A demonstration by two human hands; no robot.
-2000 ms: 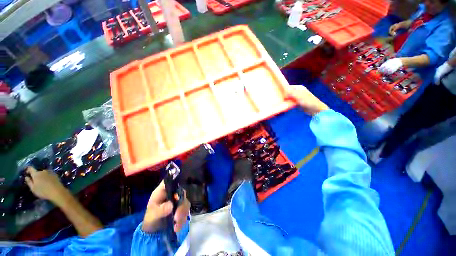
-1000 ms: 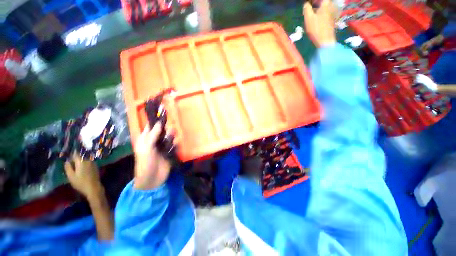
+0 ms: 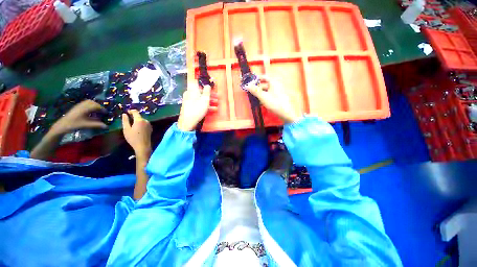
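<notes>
The orange-red watch tray (image 3: pixel 307 56) lies in front of me with shallow rectangular pockets. My right hand (image 3: pixel 269 96) holds an assembled watch (image 3: pixel 249 79) by its round head over the tray, its black strap lengths pointing up and down. My left hand (image 3: pixel 197 104) holds another dark watch or strap (image 3: pixel 203 70) over the tray's left pockets. The fingertips partly hide where it is gripped.
At left, a neighbour's two hands (image 3: pixel 137 130) are over loose black watch heads (image 3: pixel 122 94). A clear plastic bag (image 3: pixel 172 73) and a white sheet (image 3: pixel 144 83) lie on the green bench (image 3: pixel 125 44). A stack of filled trays (image 3: pixel 439 122) stands at right.
My right hand has come back from the far right of the bench and now holds a watch over the tray. My left hand is still over the tray's left part.
</notes>
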